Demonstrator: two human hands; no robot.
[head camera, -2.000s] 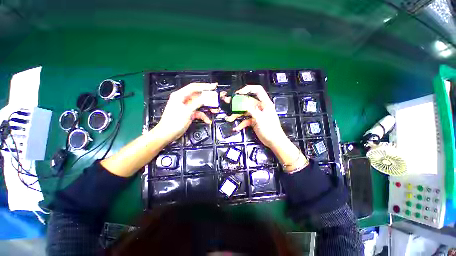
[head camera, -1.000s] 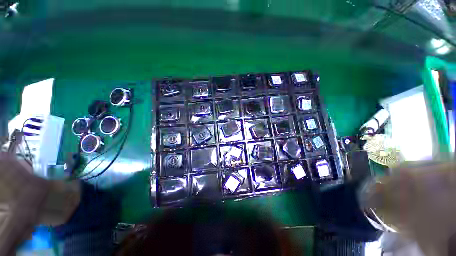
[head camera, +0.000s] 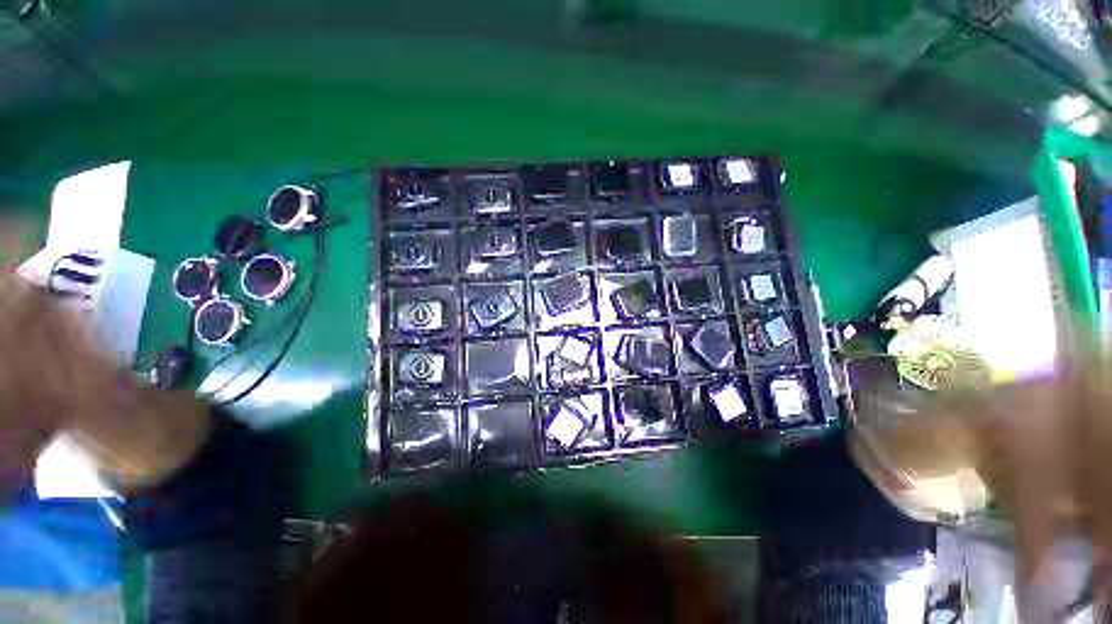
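A large black component tray (head camera: 498, 421) with square pockets lies in front of me on the green mat. Its left columns hold watch cases (head camera: 421, 315) with round sensor rings. Its right column holds QR-labelled parts (head camera: 763, 288), and white squares (head camera: 728, 402) lie in lower pockets. My left hand (head camera: 92, 384) is raised at the far left, blurred and cut off by the picture's edge. My right hand (head camera: 1037, 451) is raised at the far right, also blurred and cut off. Neither hand touches the tray, and their fingers and any held thing cannot be made out.
Several round silver-rimmed discs (head camera: 267, 278) with black cables lie left of the tray. White paper (head camera: 92, 213) is further left. A cream fan (head camera: 939, 354), a dark smartphone (head camera: 869, 378) and a white sheet (head camera: 1006, 287) are at the right, near a green-rimmed basket (head camera: 1073, 232).
My hands have left the tray's middle, where they held small square parts, and moved apart to both sides. Since a second ago they remain out there, blurred.
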